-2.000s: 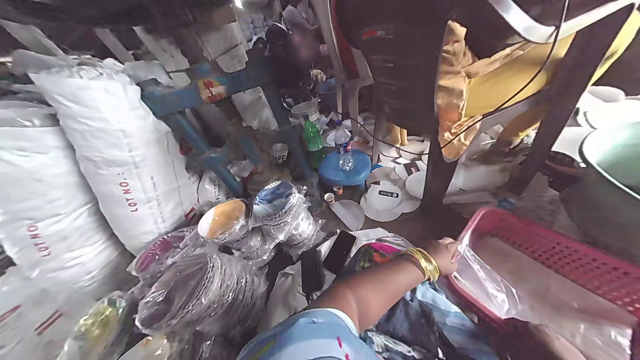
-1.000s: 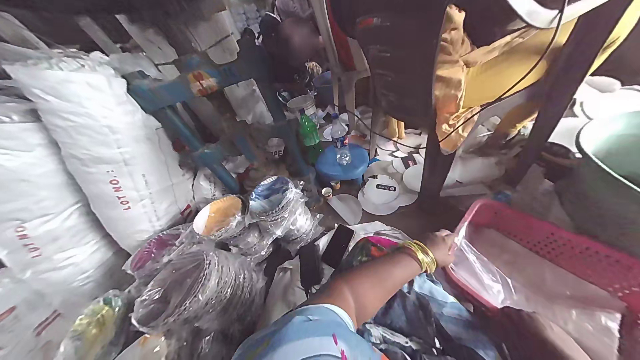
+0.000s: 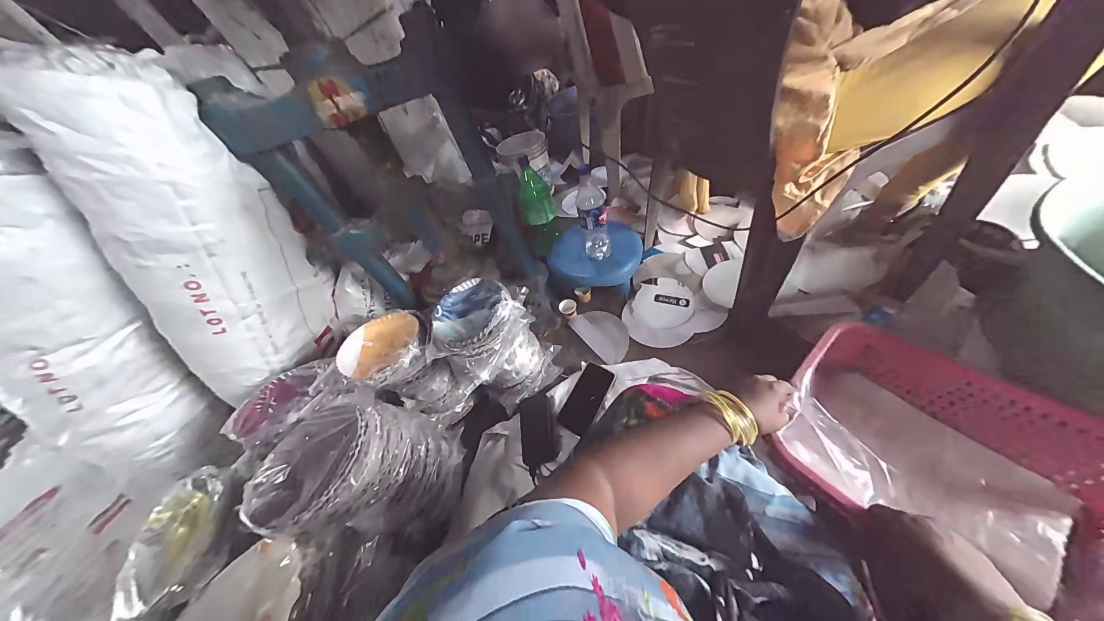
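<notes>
My left hand (image 3: 770,404), with gold bangles (image 3: 731,417) at the wrist, reaches to the near left rim of a pink plastic basket (image 3: 931,362). Its fingers are closed on the edge of a clear plastic bag (image 3: 841,440), which spreads down into the basket. A large part of the plastic lies flat inside. At the lower right a blurred, dark forearm (image 3: 940,552), apparently my right arm, crosses the near side of the basket; the state of its hand cannot be made out. Dark and light blue cloth (image 3: 733,535) covers my lap.
Plastic-wrapped stacks of paper plates (image 3: 362,457) lie at the left, beside white woven sacks (image 3: 155,224). Two dark phones, one a black smartphone (image 3: 586,398), rest ahead of my lap. Beyond are a blue stool (image 3: 595,259) with a clear bottle, a green bottle (image 3: 536,203) and wooden posts.
</notes>
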